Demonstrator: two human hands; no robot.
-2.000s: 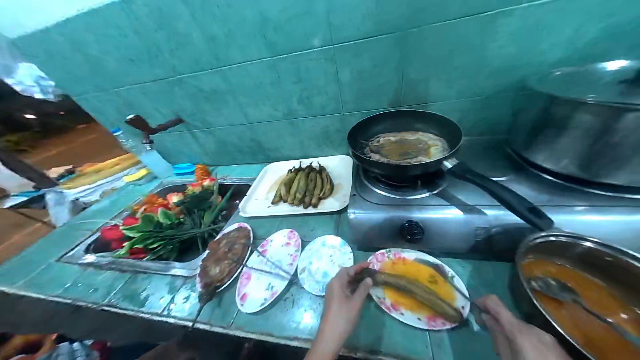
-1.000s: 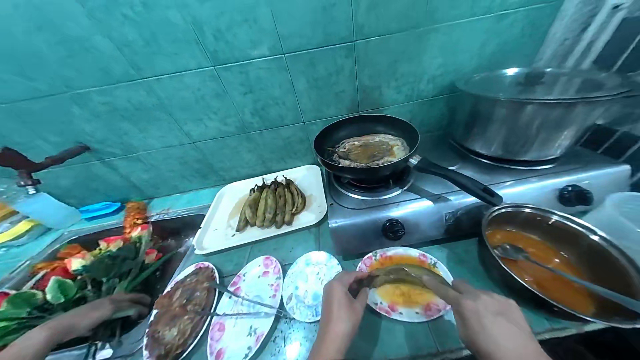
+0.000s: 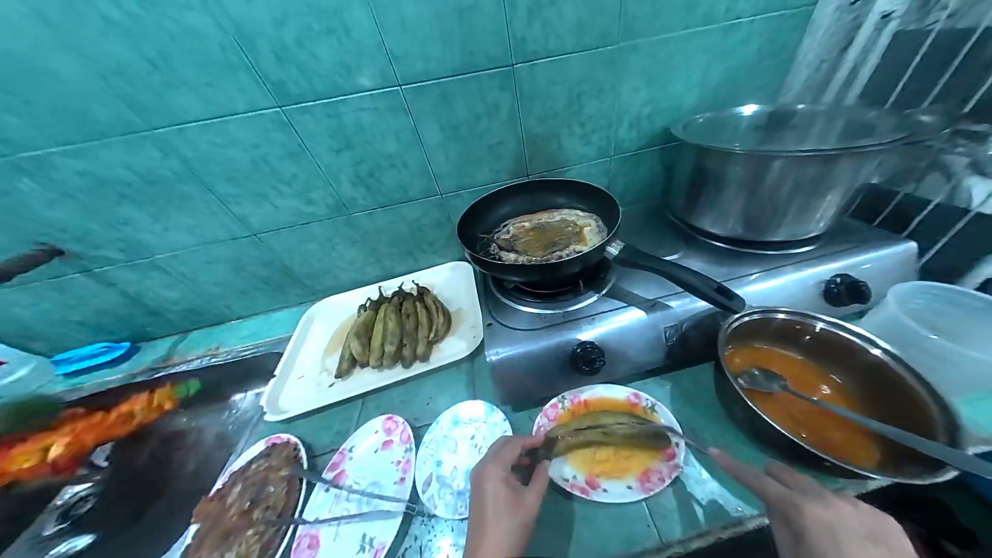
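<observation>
My left hand (image 3: 508, 488) grips the stem end of a cooked, peeled eggplant (image 3: 608, 431), which lies on a pink-flowered plate (image 3: 668, 465) with orange-yellow egg-like liquid. My right hand (image 3: 814, 504) holds a thin metal utensil (image 3: 692, 442), probably a fork, its tip at the eggplant's right end. In a black frying pan (image 3: 484, 232) on the left burner lies a flat, egg-coated piece (image 3: 549, 235). More cooked eggplants (image 3: 397, 329) lie side by side on a cream tray (image 3: 302, 391). To the right, a metal pan (image 3: 914, 387) holds orange liquid and a long-handled spoon (image 3: 868, 425).
A large lidded pot (image 3: 763, 182) stands on the right burner of the gas stove (image 3: 527, 356). Left of my hands are a round plate (image 3: 463, 457), a flowered oval plate (image 3: 349, 496) with tongs (image 3: 360, 492) across it, and a plate of browned food (image 3: 248, 504). Orange flowers blur over the sink (image 3: 178, 457).
Two seconds ago my right hand held a utensil at the eggplant; one second ago both hands were at its ends. Another hand at the sink one second ago is out of view. The view has swung right.
</observation>
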